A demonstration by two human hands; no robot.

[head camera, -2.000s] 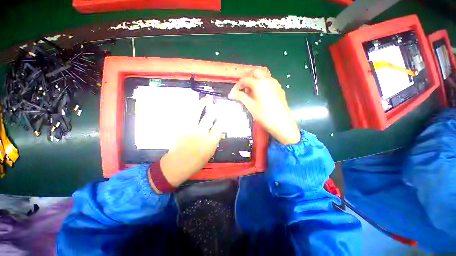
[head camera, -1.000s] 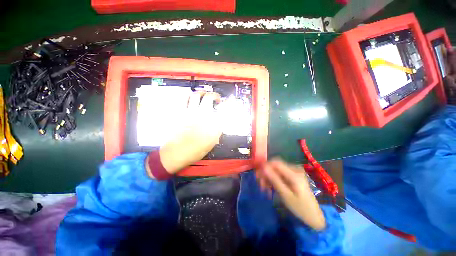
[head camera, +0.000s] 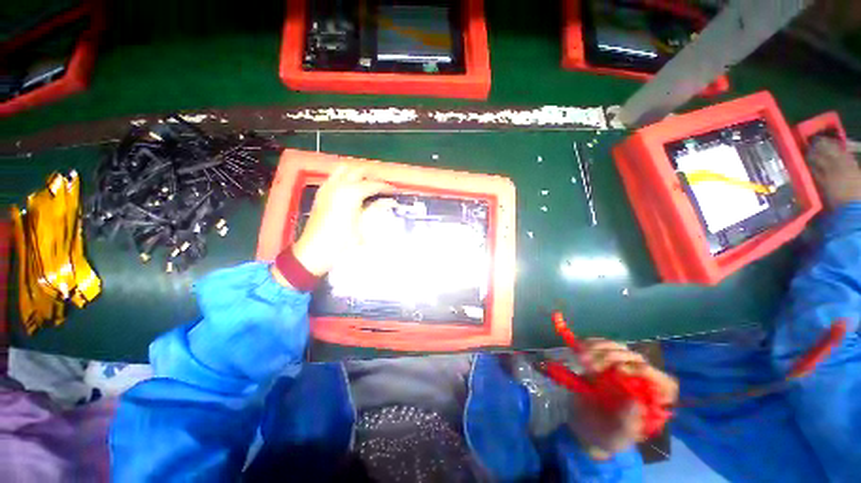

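Note:
A tablet unit (head camera: 406, 255) with glaring white battery lies open in a red-orange foam tray (head camera: 503, 269) in front of me. My left hand (head camera: 340, 222) lies over the tablet's upper left part; its fingertips are lost in glare, so I cannot tell whether it holds anything. My right hand (head camera: 618, 396) is below the bench edge at the right, closed around a bright red tool (head camera: 604, 385) with its tip pointing up left. The tool's exact type is not clear.
Black flex cables (head camera: 170, 189) lie piled at the left, beside orange flex ribbons (head camera: 55, 255). Another tray (head camera: 651, 222) with a tablet stands at the right. More trays (head camera: 387, 83) are on the far line behind a worn rail and grey post (head camera: 708, 61). A neighbour's blue sleeve (head camera: 826, 274) is at right.
My right hand has left the tablet, moved down right and taken hold of the red tool. My left hand has shifted to the tablet's upper left. The view has shifted, showing more far trays.

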